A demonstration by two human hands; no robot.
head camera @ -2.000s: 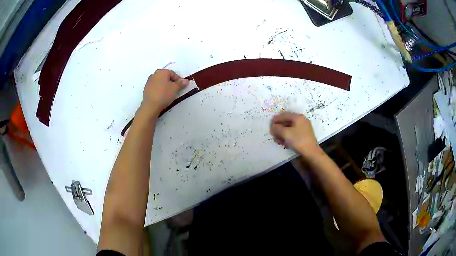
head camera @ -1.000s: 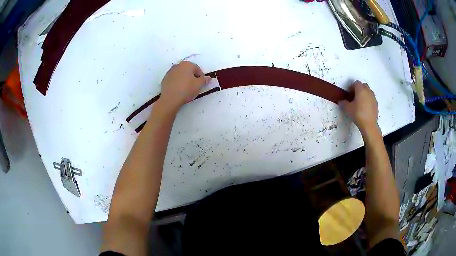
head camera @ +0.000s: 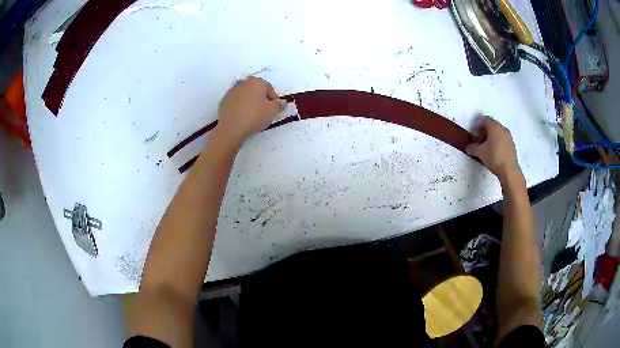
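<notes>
A long curved dark maroon strip [head camera: 367, 105] lies across the white table. Its left part shows a white middle [head camera: 197, 147] between two narrow maroon edges; its right part is plain maroon. My left hand [head camera: 251, 109] pinches the strip near where the white part meets the plain maroon and covers some of it. My right hand [head camera: 492, 145] grips the strip's right end, with fingertips closed on it. A small silver metal folding guide [head camera: 83, 228] lies apart at the table's left front corner.
A steam iron [head camera: 477, 27] sits on a dark iron rest [head camera: 506, 62] at the far right, with blue hoses [head camera: 561, 71] beside it. A maroon stack [head camera: 85, 51] lies far left. Red scissors handles [head camera: 431, 3] show at the top edge. A stool [head camera: 452, 306] stands below the table.
My right hand has moved right from above the bare table to the strip's right end and taken hold of it. My left hand stays on the strip. The view has shifted.
</notes>
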